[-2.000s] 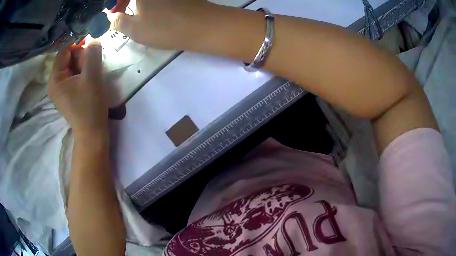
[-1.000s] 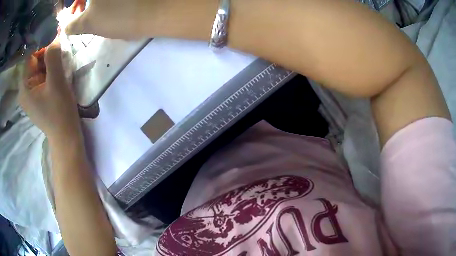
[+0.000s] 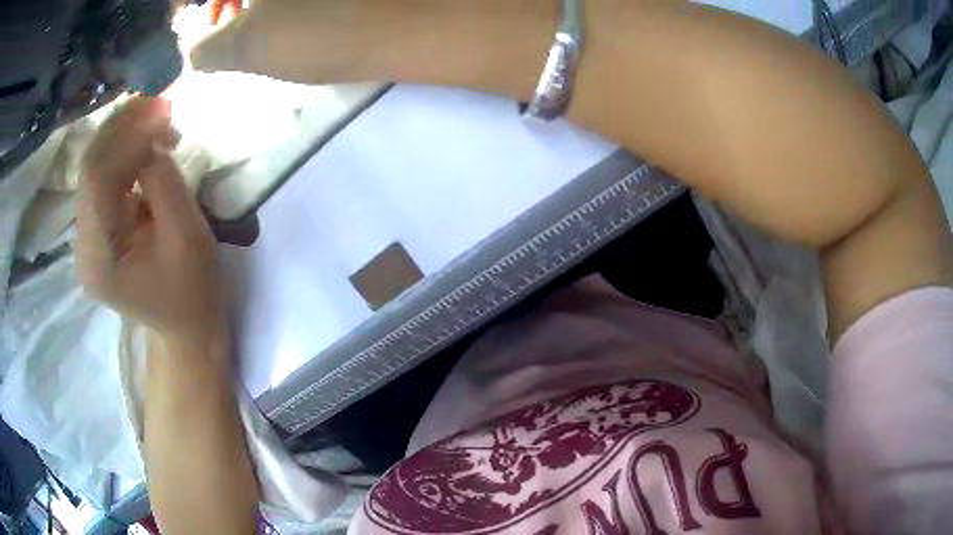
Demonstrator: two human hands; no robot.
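The dark sewing machine head (image 3: 78,63) fills the top left corner, with a bright light at the needle area. My left hand (image 3: 152,225) is below it, slightly blurred, with fingers curled near the light; whether they grip cloth cannot be told. My right hand (image 3: 246,42) reaches in from the right to the lit spot, its fingertips partly lost in glare and cut by the top edge. Pale cloth (image 3: 63,345) hangs in folds left of and under my left hand. The needle and presser foot are hidden in the glare.
A grey ruler strip (image 3: 470,287) runs along the front edge of the white table (image 3: 449,157). A brown square patch (image 3: 386,277) lies on the tabletop. More greyish cloth (image 3: 779,345) hangs at the right. Dark cables (image 3: 47,486) show at the lower left.
The view has shifted against the table. My left hand's fingers have moved a little away from my right hand and curled. The lit area between the hands looks brighter.
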